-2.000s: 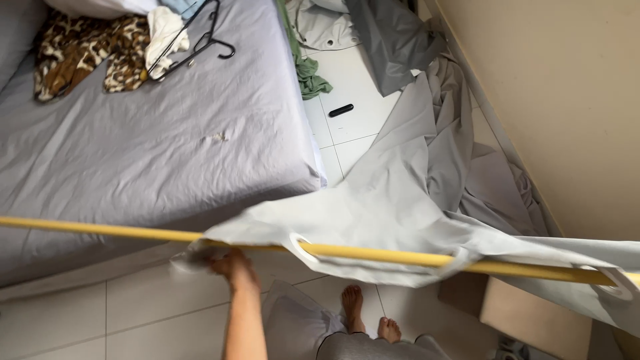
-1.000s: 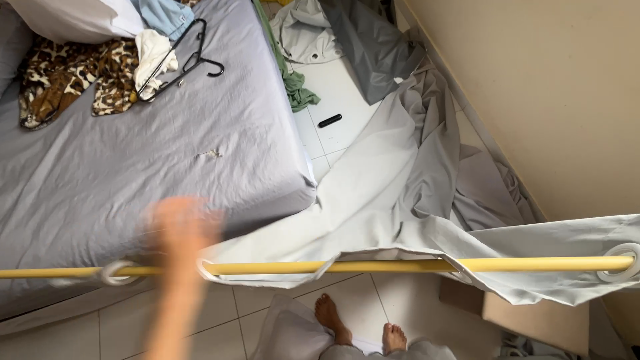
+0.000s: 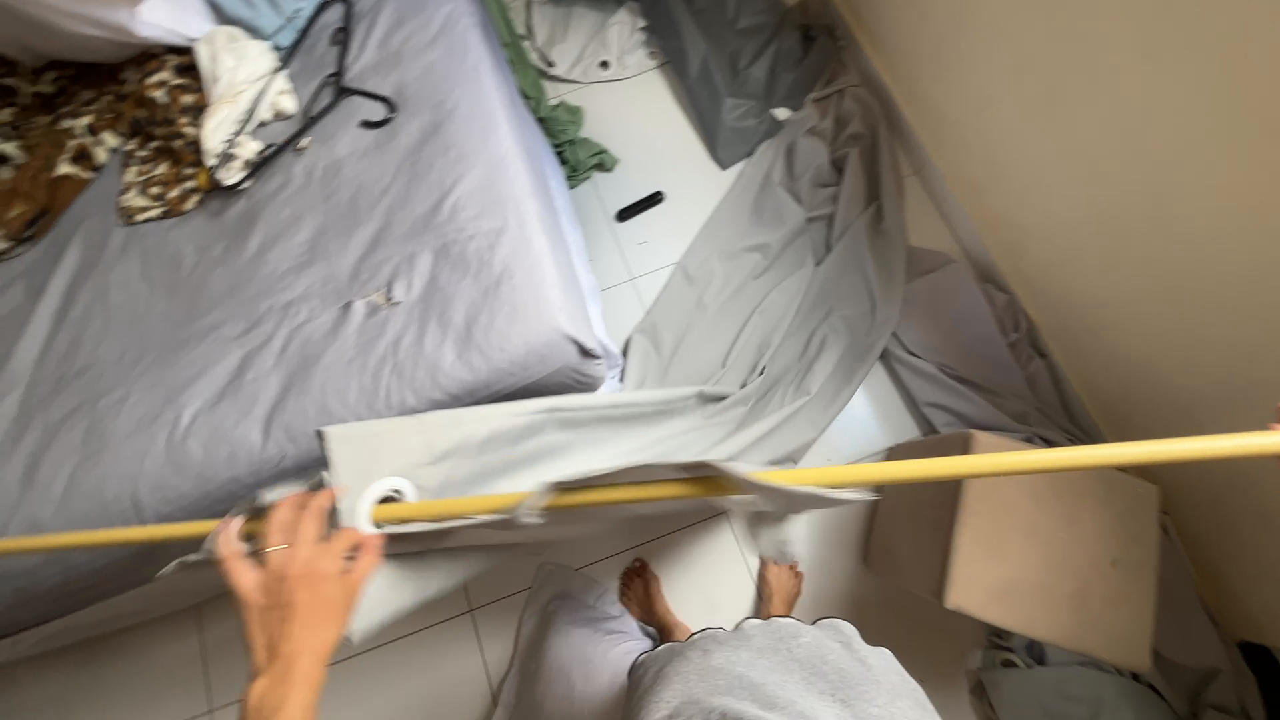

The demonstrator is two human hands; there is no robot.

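A yellow rod [image 3: 900, 468] crosses the view, its right end higher. The grey curtain [image 3: 560, 425] hangs on it by white ring eyelets [image 3: 385, 500]; its cloth bunches along the rod and trails to the floor at the upper right. At the lower left, my left hand [image 3: 295, 560] grips the curtain's top edge around the rod, just left of an eyelet, with a thin ring on one finger. Of my right hand [image 3: 1275, 415] only a sliver shows at the right edge by the rod; its fingers are hidden.
A bed with a grey sheet [image 3: 430, 230] fills the left, bearing a black hanger [image 3: 335, 90] and patterned cloth [image 3: 165, 150]. A cardboard box [image 3: 1050, 560] stands at right near the wall. My bare feet are below the rod, beside a pillow [image 3: 570, 640]; a black object [image 3: 640, 206] lies on the floor.
My left hand, blurred above the rod a second ago, is now down on the rod and the curtain edge. The rod has gone from about level to tilted.
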